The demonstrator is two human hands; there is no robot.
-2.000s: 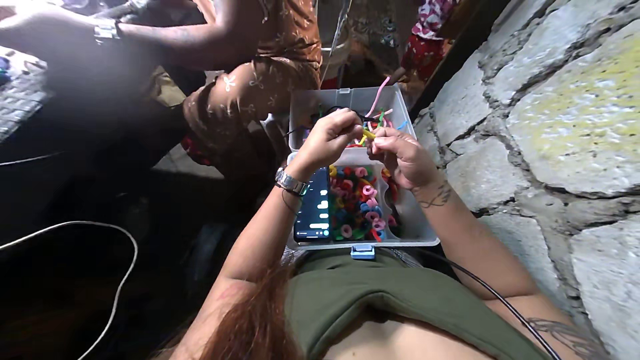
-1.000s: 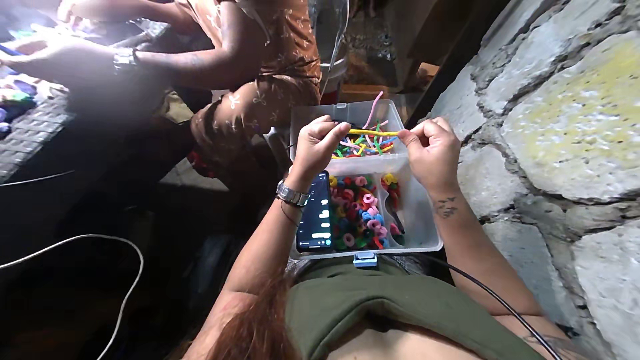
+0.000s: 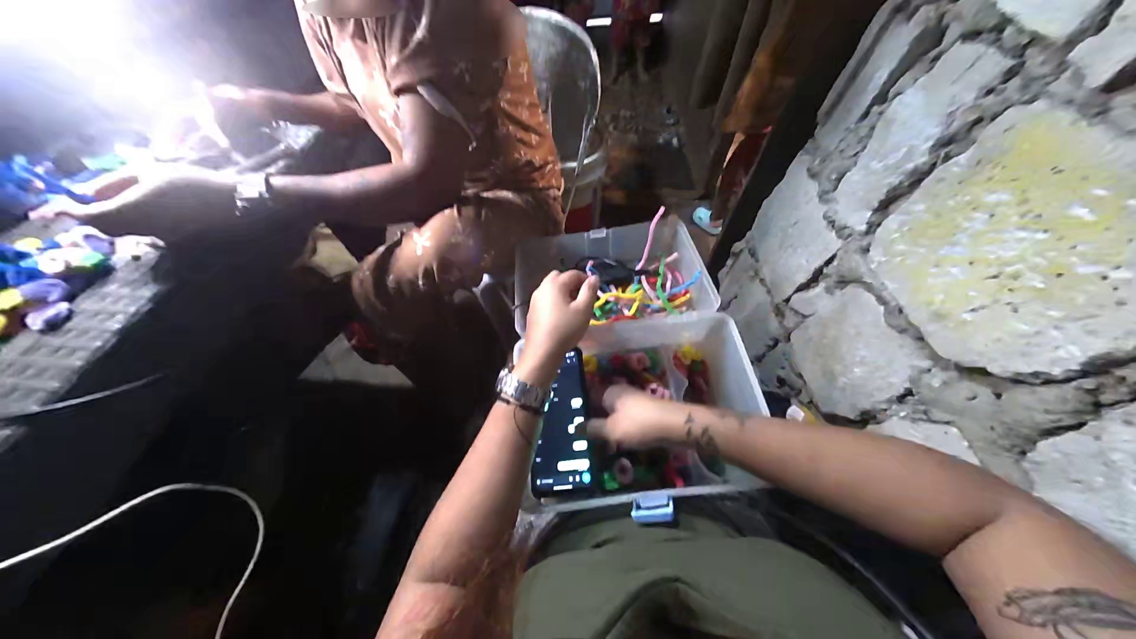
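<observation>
A clear plastic box (image 3: 750,382) lies unfolded on my lap, its lid half holding colourful short strips (image 3: 635,302) and a dark cord. Small coloured rolled pieces (image 3: 635,359), mostly red and pink, fill the lower half beside a smartphone (image 3: 561,435) with a lit screen. My left hand (image 3: 562,306) is raised at the left of the lid half, fingers curled together; whether something small is pinched there cannot be told. My right hand (image 3: 635,419), blurred, is over the rolled pieces with fingers towards the phone's right edge; its fingertips are unclear.
At the left a person (image 3: 444,133) sits on a plastic chair (image 3: 564,71), hands over a brightly lit table (image 3: 98,311) with colourful pieces. A stone wall (image 3: 887,248) rises close on my right. A white cable (image 3: 186,486) curves at the lower left.
My right hand has come down from the yellow strip, which both hands stretched above the lid half, to the rolled pieces near the phone. The yellow strip is no longer seen stretched between my hands.
</observation>
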